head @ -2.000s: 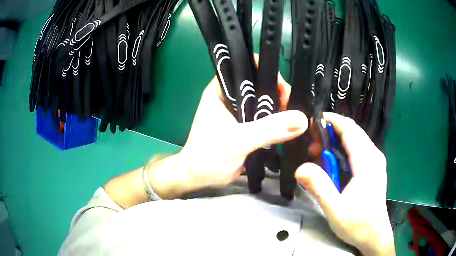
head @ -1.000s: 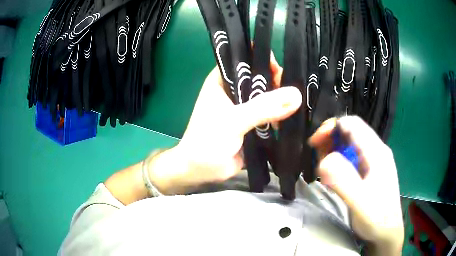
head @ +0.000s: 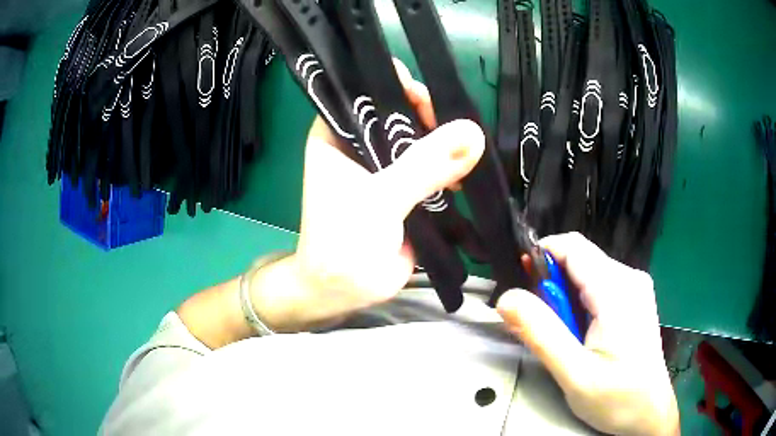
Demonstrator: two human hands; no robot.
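Observation:
My left hand [head: 366,200] holds several black straps [head: 332,102] fanned out, thumb on top. Some show white oval outlines with chevron arcs, and rows of holes towards the far ends. The rightmost held strap [head: 451,85] slants down towards my right hand. My right hand [head: 596,332] grips the nippers [head: 557,289] by the blue handles. Their dark jaws are at the right edge of that strap, near its lower part; whether they touch it cannot be told.
A large strap pile [head: 179,102] lies at the left, another [head: 587,136] right of centre, and a smaller bunch [head: 766,221] at the far right edge. A blue box [head: 111,213] is below the left pile. A red object [head: 732,383] is low at the right.
The held straps have tilted, their far ends swinging left, away from the centre-right pile. My right hand has moved back left and down, bringing the nippers beside the rightmost held strap.

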